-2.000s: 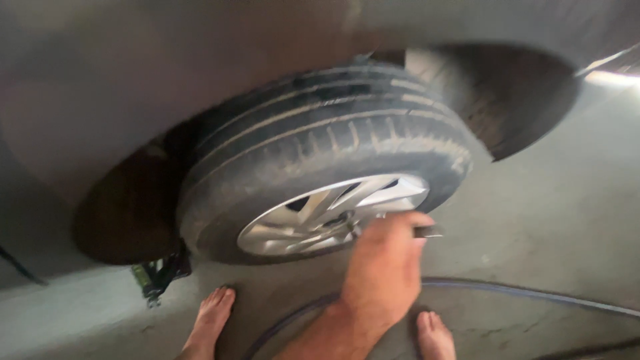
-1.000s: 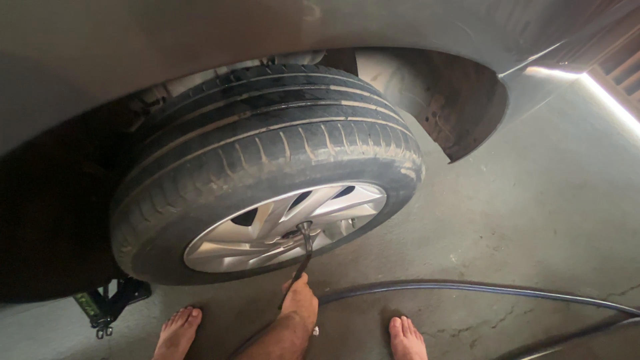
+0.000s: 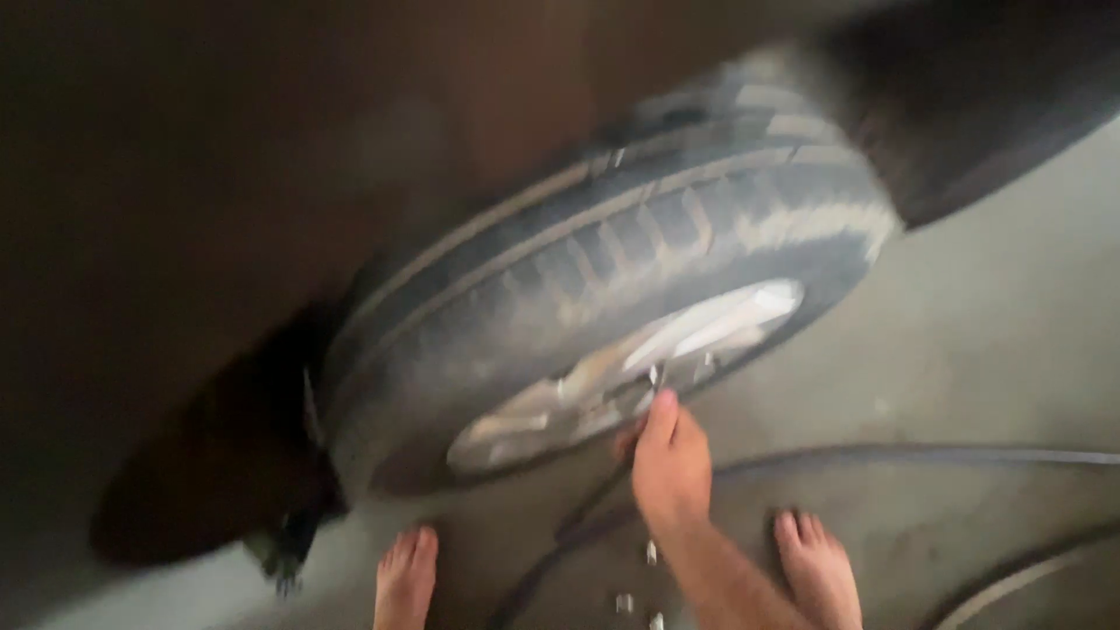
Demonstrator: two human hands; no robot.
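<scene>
Blurred in the head view, my right hand [image 3: 672, 464] is closed near the hub of a silver alloy wheel [image 3: 525, 429] with a black tyre [image 3: 612, 262]. It appears to grip a wheel wrench [image 3: 595, 505], whose dark bar runs down and left from the fingers. Blur and the hand hide how the wrench meets the hub. Small metal pieces that look like wheel nuts [image 3: 623, 602] lie on the floor left of my forearm. My left hand is out of view.
The dark car body [image 3: 306, 175] overhangs the tyre. A jack [image 3: 284, 551] shows at lower left. A hose [image 3: 875, 451] curves across the concrete floor [image 3: 989, 350]. My bare left foot [image 3: 407, 573] and right foot [image 3: 814, 564] stand near the wheel.
One second ago a hand held the wrench's lower end; now my right hand is close to the hub. The view has tilted. Small metal pieces now show on the floor.
</scene>
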